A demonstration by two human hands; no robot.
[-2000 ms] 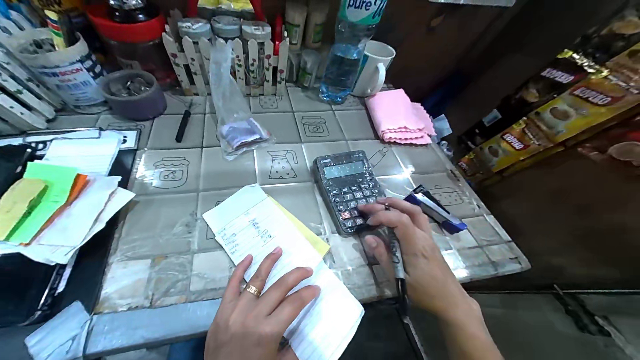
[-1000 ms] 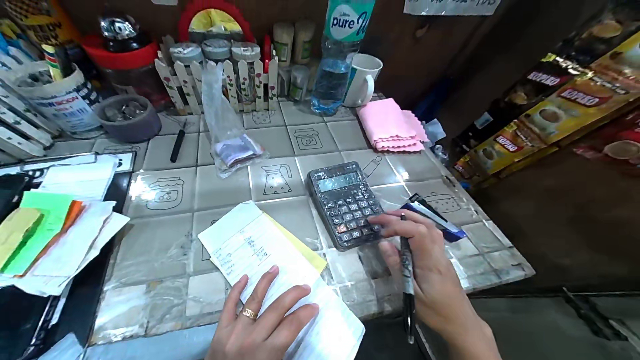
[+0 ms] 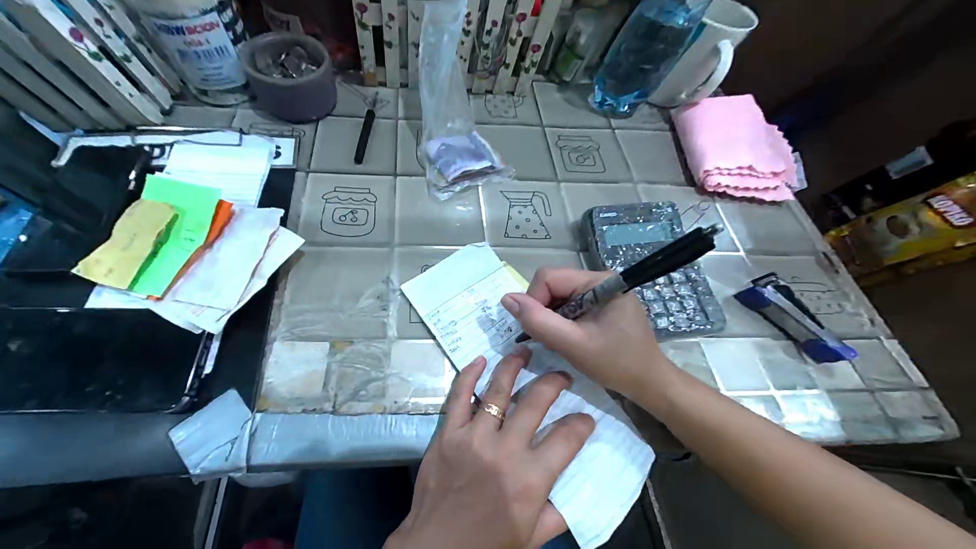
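Observation:
A white paper pad (image 3: 602,450) with handwriting lies at the table's front edge, a yellow sheet (image 3: 516,273) showing beneath it. My left hand (image 3: 496,450), with a ring on one finger, rests spread over the pad's lower part; its thumb is partly hidden. In my right hand (image 3: 602,328) is a black pen (image 3: 663,263), its tip at the written part of the pad, just above my left fingers. Behind that hand lies a dark calculator (image 3: 671,297) in a clear cover, partly hidden by the hand and pen.
Blue-and-clear stationery (image 3: 797,320) lies right of the calculator. Farther back are a folded pink cloth (image 3: 732,149), a white mug (image 3: 705,57), a water bottle (image 3: 644,49), a plastic bag (image 3: 461,156) and a purple bowl (image 3: 290,80). Loose papers (image 3: 187,244) lie on a black clipboard (image 3: 99,358) at left.
My right hand has moved left from the calculator to the pad, and the pen now points down at the paper. My left hand remains on the pad. The view has tipped downward.

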